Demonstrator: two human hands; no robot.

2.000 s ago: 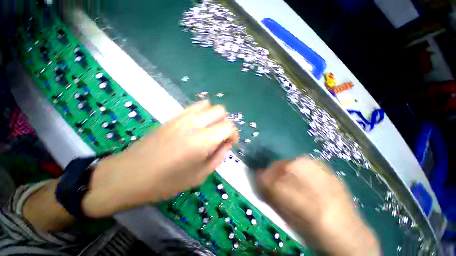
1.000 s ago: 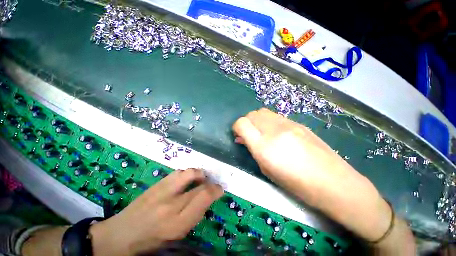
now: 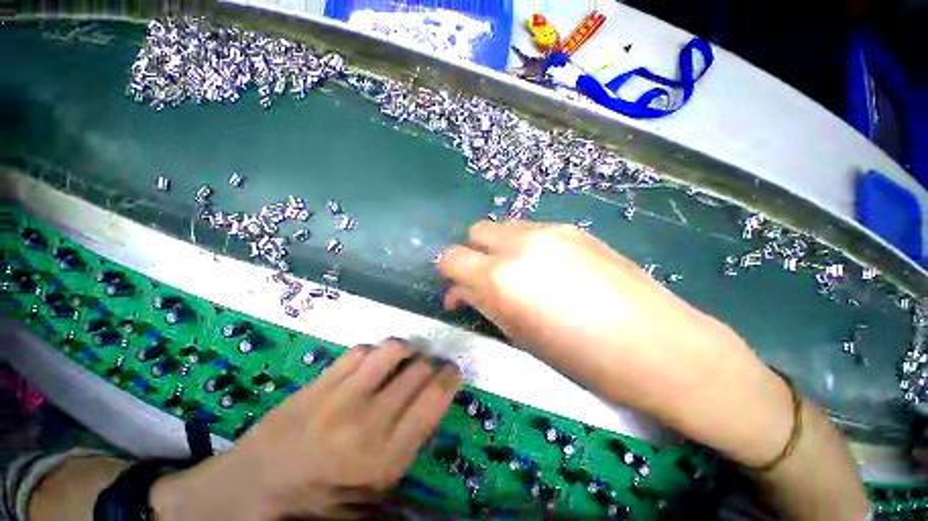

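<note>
Small silver metal parts (image 3: pixel 509 142) lie in a long heap along the trough's far side, with a looser cluster left of centre. The green circuit boards (image 3: pixel 153 356), dotted with dark cylinders, form a strip nearest me. My left hand (image 3: pixel 326 427) lies over the boards, its fingertips at the inner rail (image 3: pixel 204 259); its fingers are bent and blurred, and whether they hold a part cannot be told. My right hand (image 3: pixel 580 315) is over the dark green trough (image 3: pixel 377 183), just below the heap, thumb and fingers bent, with blurred fingertips; I cannot tell if it holds anything.
Beyond the trough's raised metal edge, a white shelf (image 3: pixel 773 153) bears a blue tray (image 3: pixel 494 31) with pale contents, a looped blue lanyard (image 3: pixel 651 102), a yellow and orange-red charm (image 3: pixel 544 33) and a second blue tray (image 3: pixel 887 216) at the right.
The view has shifted, so the heap and trays sit farther left and higher. My right hand now reaches slightly farther left beside the heap's lower edge. My left hand remains at the rail.
</note>
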